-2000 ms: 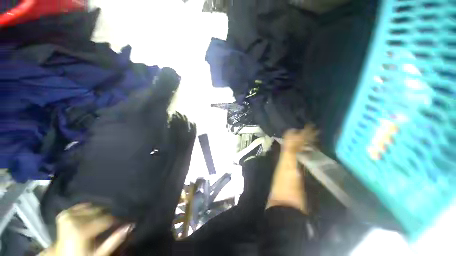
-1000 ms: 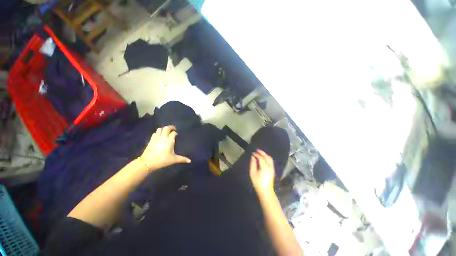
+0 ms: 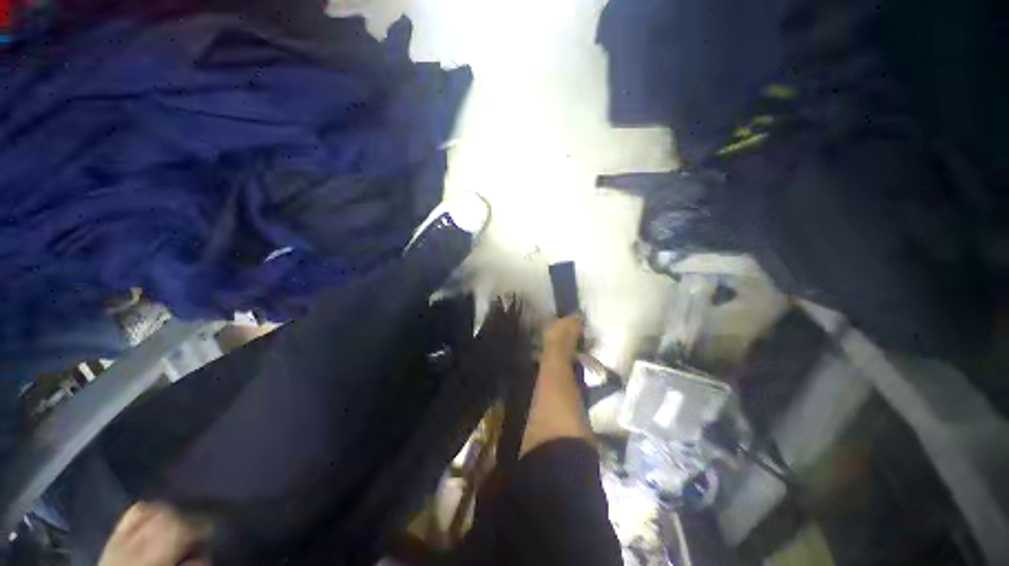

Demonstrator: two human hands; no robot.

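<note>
My right hand [image 3: 562, 332] is small and blurred, reaching down at the lower end of a black strip [image 3: 564, 290] over the pale floor; I cannot tell if it grips the strip. My left hand [image 3: 155, 538] is at the bottom left edge, partly cut off, against black cloth [image 3: 299, 409] over my lap; its fingers are unclear. A large heap of navy cloth [image 3: 243, 188] lies at the upper left, beyond the black cloth.
Dark cloth [image 3: 841, 210] fills the upper right. Pale curved metal bars [image 3: 885, 387] run at lower right, and another [image 3: 111, 409] at lower left. A pale rectangular object [image 3: 673, 400] is right of my right arm. A red edge [image 3: 20, 16] shows at top left.
The view has swung down, and the white table has left it. My right hand now reaches down by the black strip. My left hand is now at the bottom left edge.
</note>
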